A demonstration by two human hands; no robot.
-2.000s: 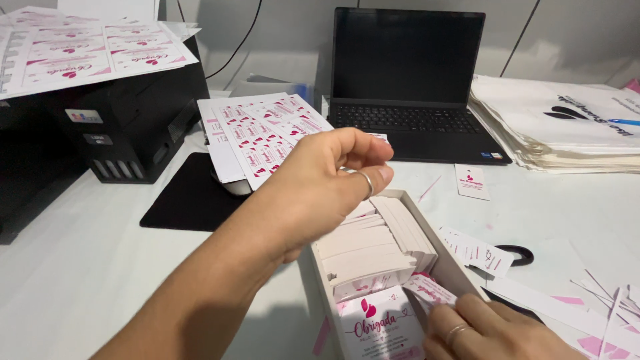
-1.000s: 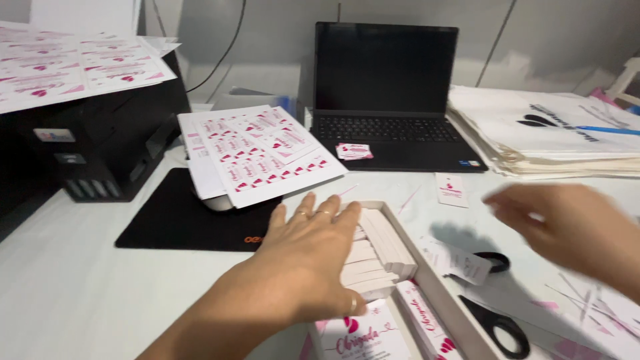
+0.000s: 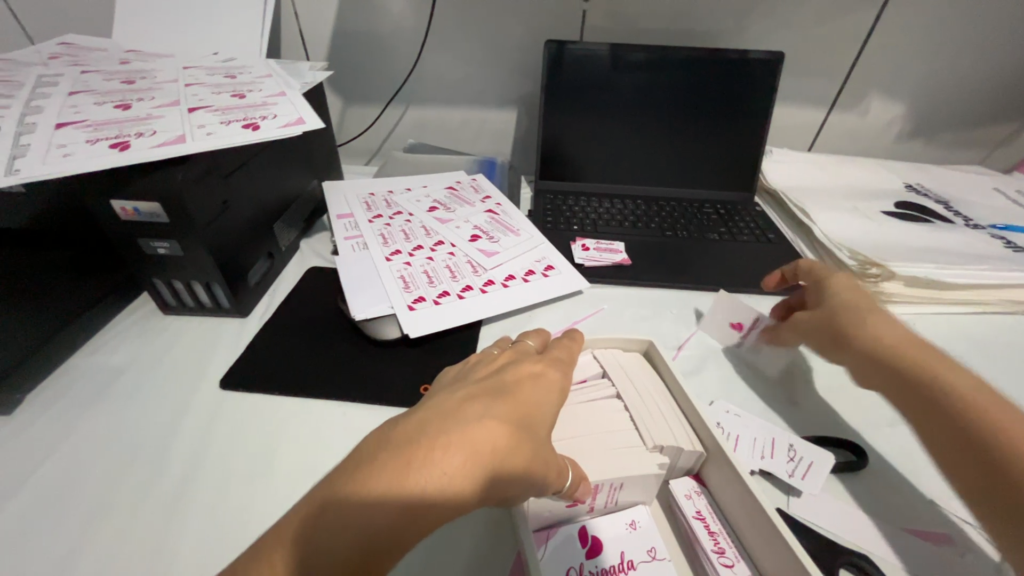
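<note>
My left hand [image 3: 512, 416] rests with spread fingers over the left side of an open white cardboard box [image 3: 724, 472], its thumb against a row of upright cards [image 3: 604, 444]. More cards stand on edge along the box's right side. Printed thank-you cards [image 3: 604, 544] lie flat at the near end, beside a narrow bundle of cards [image 3: 710, 528]. To the right of the box, my right hand [image 3: 824, 320] pinches a small white card [image 3: 736, 322] with a pink print, just in front of the laptop.
A laptop [image 3: 660, 120] stands behind, small cards [image 3: 600, 252] on its palm rest. Printed sheets [image 3: 464, 248] overlap a black mouse pad [image 3: 344, 360]. Left is a black printer [image 3: 232, 216]; right, a stack of printed white bags [image 3: 904, 232]. Black-handled scissors [image 3: 832, 548] and paper scraps lie beside the box.
My right hand has moved from the box to the area before the laptop and now holds the small card that lay there. My left hand has come down over the cards in the box.
</note>
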